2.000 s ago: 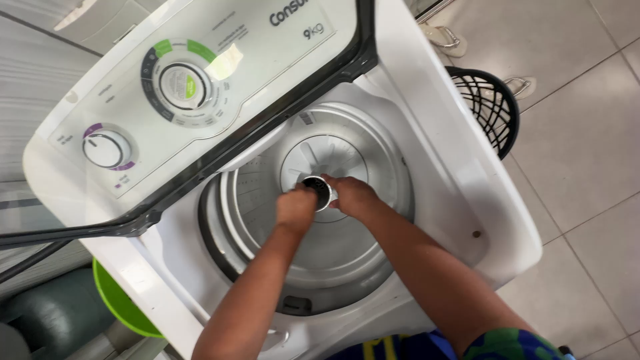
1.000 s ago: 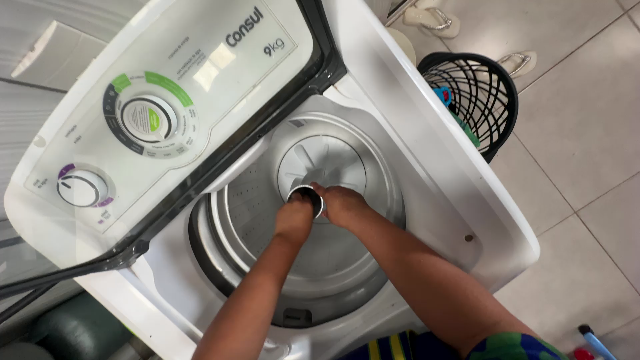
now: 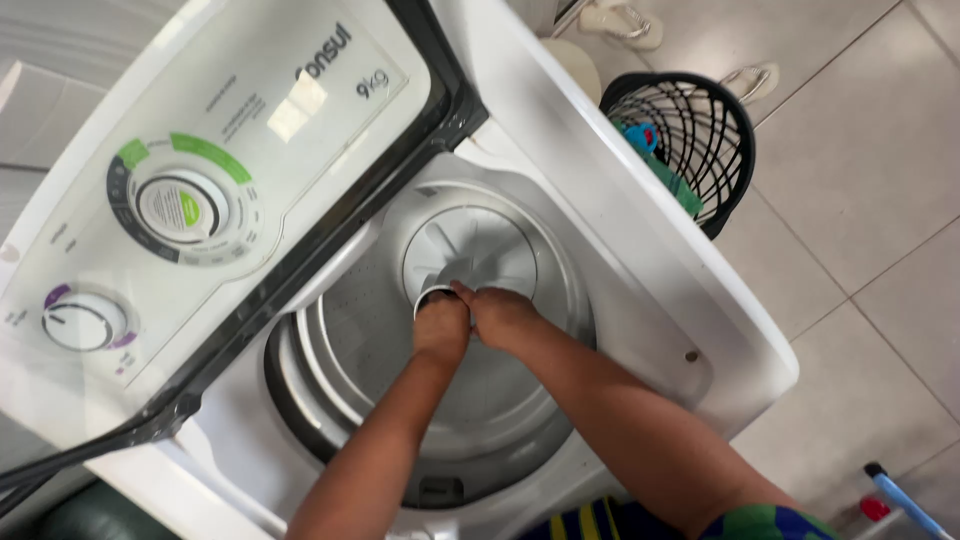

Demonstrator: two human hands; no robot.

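A white top-loading washing machine (image 3: pixel 592 225) has its lid up, and its drum (image 3: pixel 480 420) is seen from above. Over the drum, a small round cup-like part (image 3: pixel 421 297) with a pale rim and dark inside is held between both hands. My left hand (image 3: pixel 441 324) grips it, with fingertips over the rim into the opening. My right hand (image 3: pixel 501 315) closes on its right side, and the two hands touch. Most of the part is hidden by the fingers. Below and beyond the hands shows the ribbed agitator plate (image 3: pixel 487 232) at the drum's bottom.
The control panel with two knobs (image 3: pixel 180 206) is at upper left, behind the dark-framed raised lid (image 3: pixel 300 289). Right of the machine, a black lattice basket (image 3: pixel 739 157) holds green and blue items. Flip-flops (image 3: pixel 622 24) lie on the tiled floor. A blue handle (image 3: pixel 904 499) shows at lower right.
The part has tilted in the hands; its dark opening faced the camera more before, and the left fingers now cover more of it. The view has shifted somewhat.
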